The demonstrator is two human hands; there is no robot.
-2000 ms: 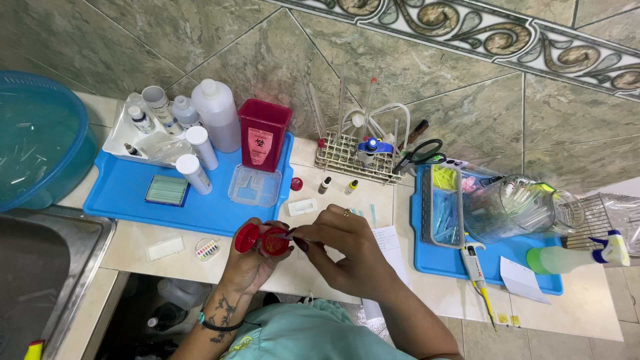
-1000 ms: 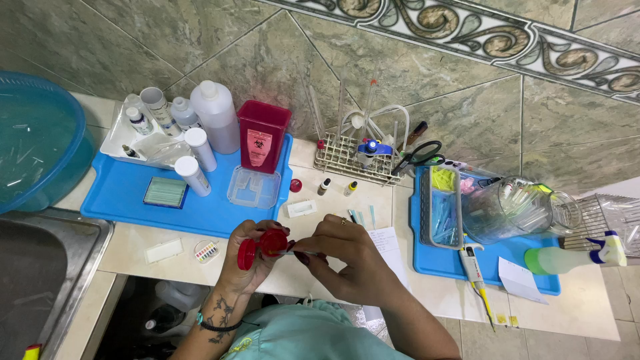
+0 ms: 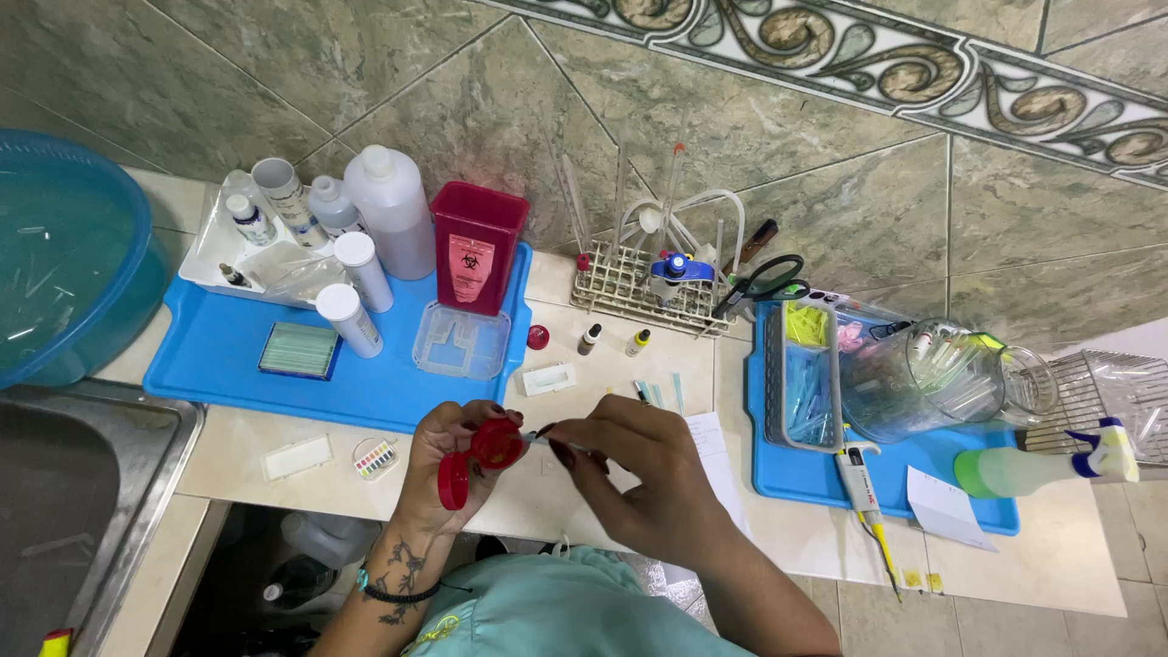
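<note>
My left hand grips a small red container whose round red lid hangs open on its near left side. Something yellowish-brown shows inside it. Between the thumb and fingers of my right hand is a thin pale stick, its tip at the container's rim. Beyond my hands on the counter lie a white plastic cassette, a red cap and two small dropper bottles, one with a black cap, one with a yellow cap. Thin strips lie near my right hand.
On the left are a blue tray with bottles, a red sharps container, a blue basin and a steel sink. A wire tube rack stands at the wall. Another blue tray, a micropipette and a spray bottle are right.
The red container has tilted in my left hand, so its inside faces up more than a second ago. My right hand stays beside it.
</note>
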